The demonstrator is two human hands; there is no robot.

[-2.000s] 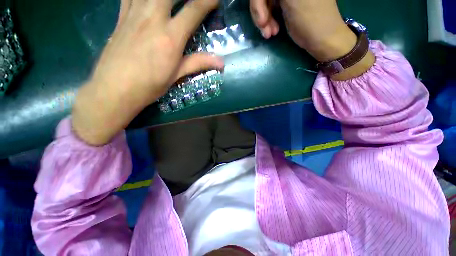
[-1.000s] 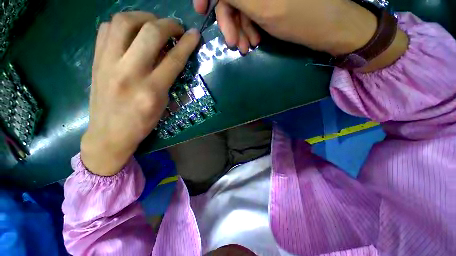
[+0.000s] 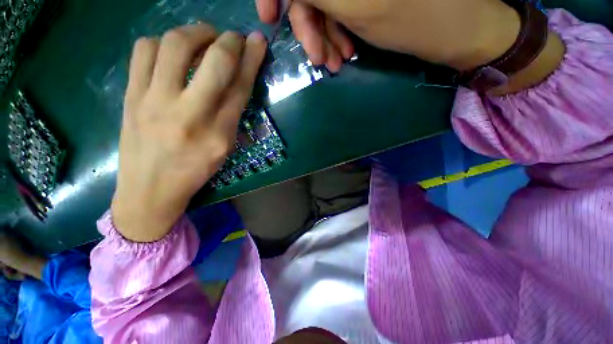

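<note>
A green circuit board panel (image 3: 253,149) with rows of small parts lies on the dark-green mat near its front edge. My left hand (image 3: 181,127) rests over the panel and hides much of it, its fingers bent and thumb near the tweezers. My right hand (image 3: 316,30), partly cut off by the top edge, holds slim tweezers (image 3: 278,23) pointing down towards my left fingertips. A glaring clear film (image 3: 289,82) lies beside the panel, under and near my right fingers. The tweezer tips are too small to make out.
Another board panel (image 3: 35,149) lies at the left, with more boards (image 3: 19,33) at the top left corner. Red-handled cutters (image 3: 32,201) lie below it. Another person's blue sleeve (image 3: 67,274) and hand are at the lower left. The mat's front edge (image 3: 322,165) runs across the middle.
Over two seconds, my left fingers have gone from spread to bent over the panel, and my right hand has come in beside them with the tweezers. The other person's hand has appeared.
</note>
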